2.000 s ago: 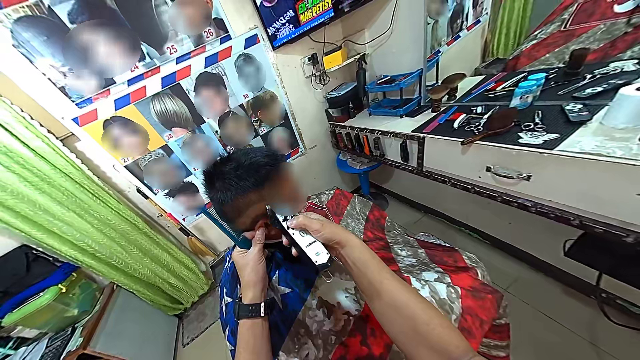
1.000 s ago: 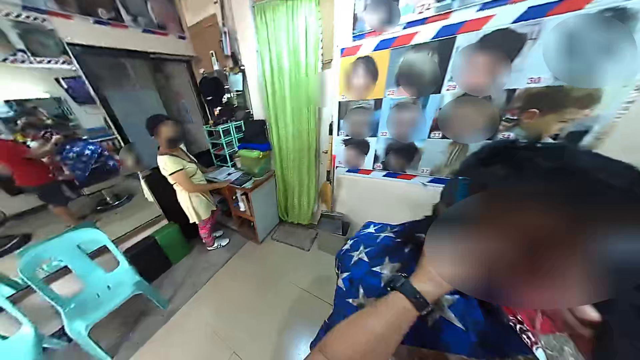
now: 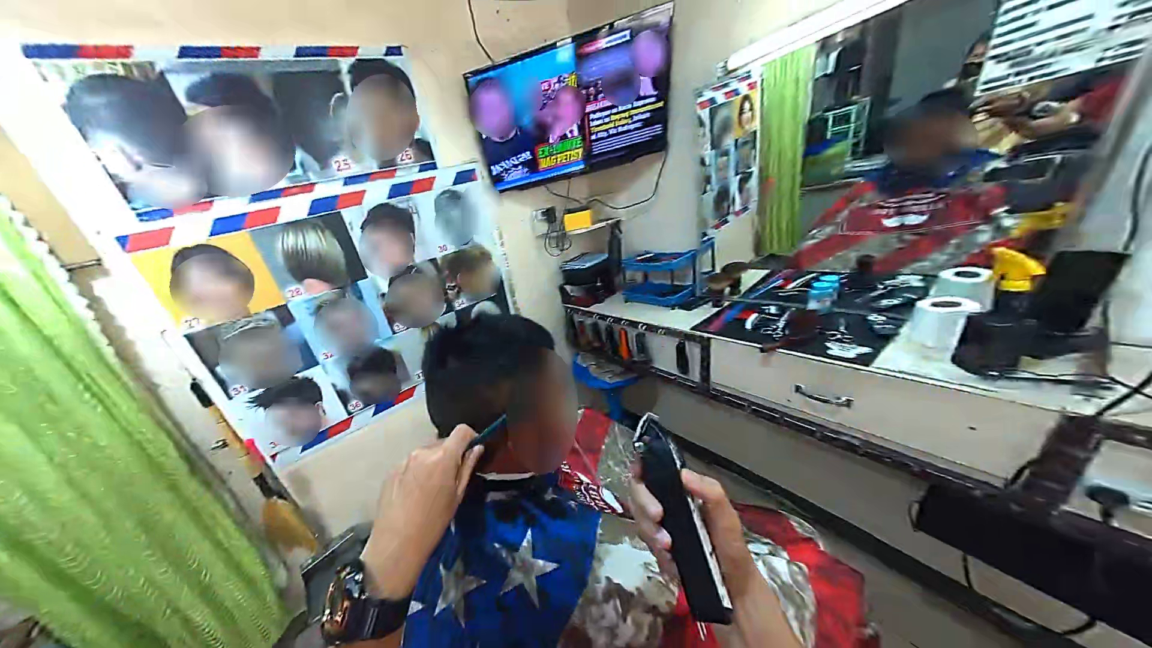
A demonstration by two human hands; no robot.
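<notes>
A person with short dark hair (image 3: 477,369) sits in front of me, draped in a barber's cape (image 3: 522,558) with white stars on blue and red and camouflage areas. My left hand (image 3: 427,486), with a black watch on its wrist, holds a dark green comb (image 3: 488,432) against the side of the head near the ear. To the right of the head, my right hand (image 3: 688,531) grips a black hair clipper (image 3: 679,513), its blade end up and apart from the hair.
Right, a counter (image 3: 900,360) carries scissors, combs, paper rolls and a yellow spray bottle (image 3: 1017,268) below a mirror (image 3: 900,135). A blue stool (image 3: 612,378) stands beyond the cape. Left are a green curtain (image 3: 108,450) and a broom (image 3: 288,522).
The view swung left, then back to the counter. Two seconds ago the clipper was at the side of the head; now it is away from it, to the right.
</notes>
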